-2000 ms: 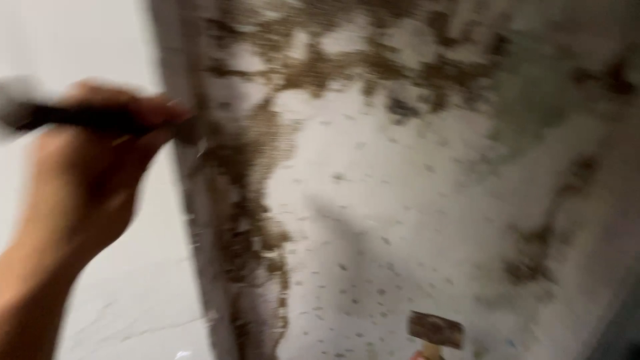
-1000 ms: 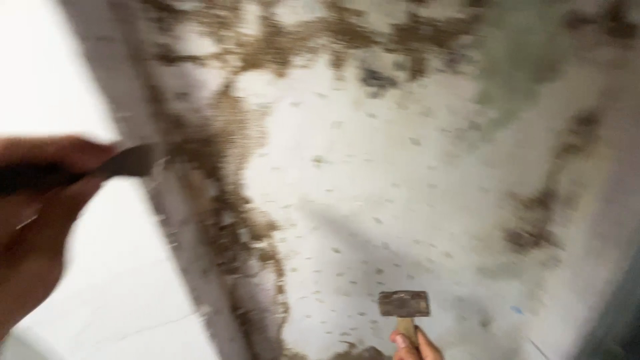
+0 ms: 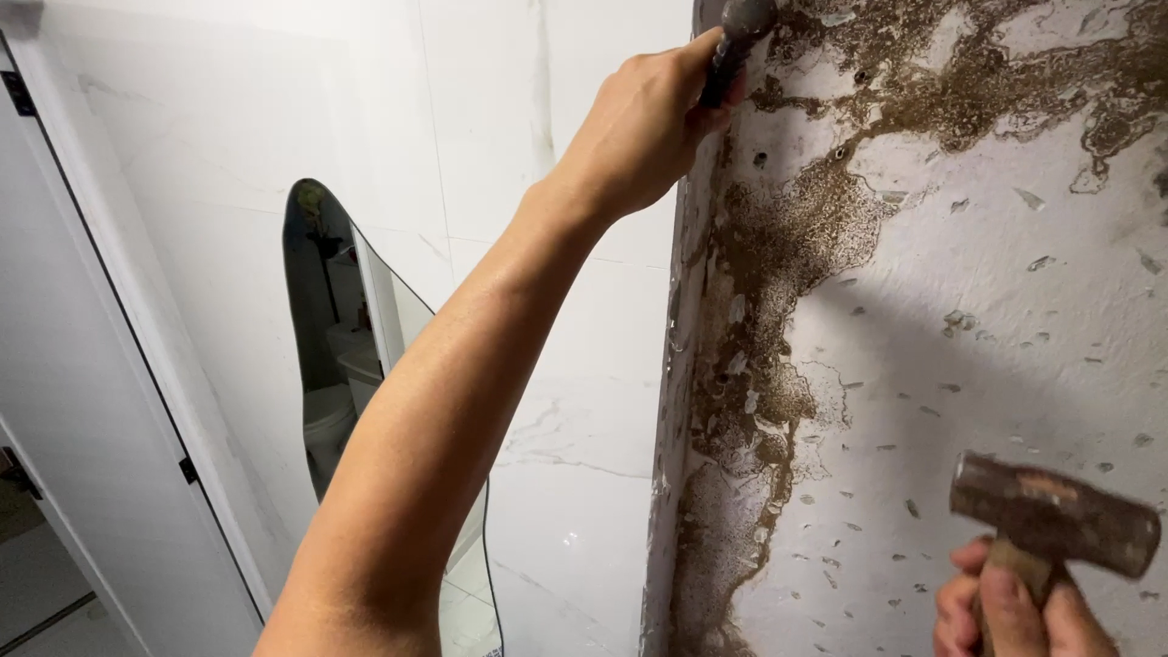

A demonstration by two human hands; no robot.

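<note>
My left hand (image 3: pixel 652 123) is raised at the top of the view, closed around the dark handle of a tool (image 3: pixel 728 64) with a rounded dark butt end; its working end is hidden. It is close to the edge where the white tiles meet the damaged wall (image 3: pixel 912 365). At the lower right, my right hand (image 3: pixel 1013 607) grips the wooden handle of a small sledgehammer (image 3: pixel 1054 511), its rusty steel head in front of the wall. The wall shows brown, flaking patches and many small chip marks.
White marble-look tiles (image 3: pixel 584 401) cover the adjoining wall, where a wavy mirror (image 3: pixel 319 274) with a dark rim hangs behind my left forearm. A white door (image 3: pixel 100 365) with dark hinges and its frame stand at the far left.
The view has swung left, bringing the mirror and door into sight. My right hand, at the bottom edge two seconds ago, now shows more fully with the hammer. Both hands keep their tools.
</note>
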